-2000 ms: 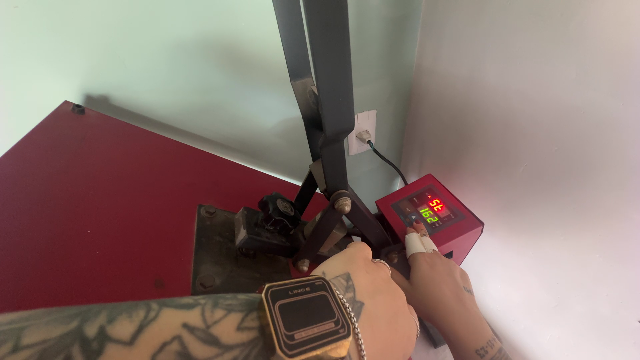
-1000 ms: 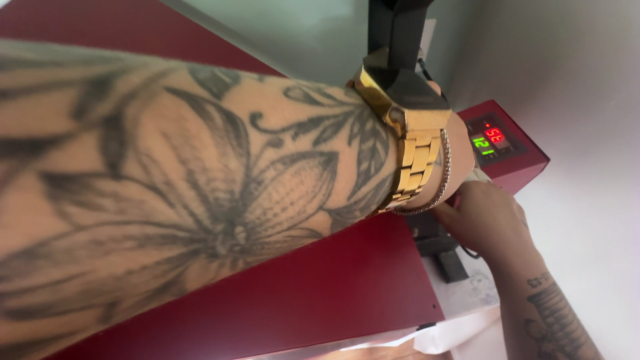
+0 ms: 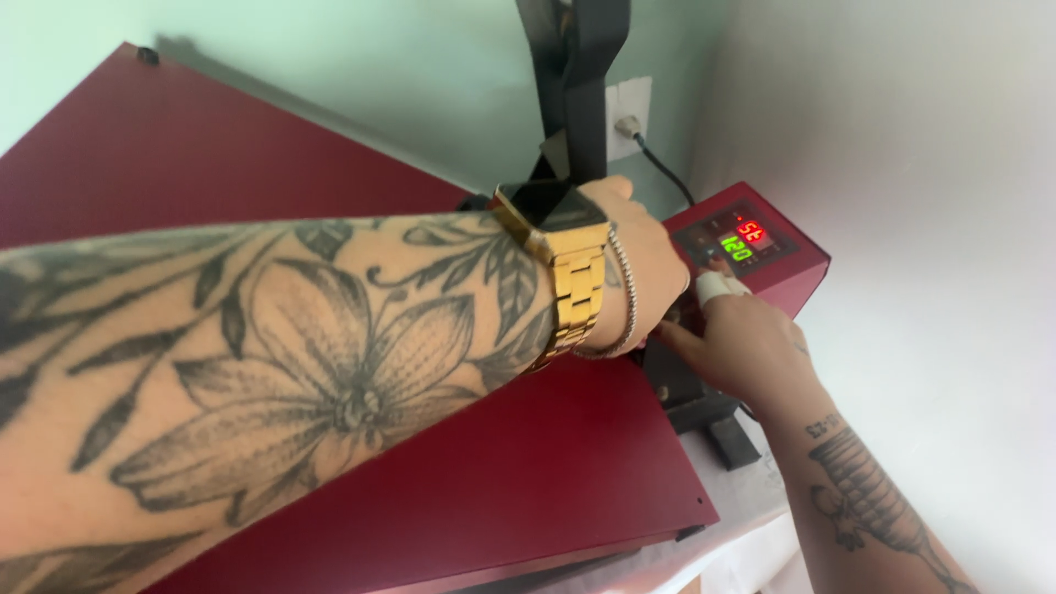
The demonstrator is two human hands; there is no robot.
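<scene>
The red control box [image 3: 784, 260] of a heat press stands at the right, its display lit with red and green digits. My right hand [image 3: 747, 338] reaches up from the lower right, a white wrap around one finger and the fingertips at the lower edge of the control panel. Its thumb is spread toward the black frame. My left hand [image 3: 648, 247], with a gold watch and a chain bracelet at the wrist, lies against the box's left side; its fingers are largely hidden. Under my left forearm is the press's large red cover plate [image 3: 528, 462].
Black metal lever arms [image 3: 594, 74] rise behind my left hand. A plug with a black cord sits in a wall outlet [image 3: 631, 107]. Walls stand close behind and to the right. A black foot [image 3: 730, 441] of the frame rests on a pale surface, with white material [image 3: 755, 553] at the bottom.
The green digits on the display differ from those two seconds ago. My left forearm now covers the press's linkage, which showed then. The view has shifted. My right hand stays by the control box.
</scene>
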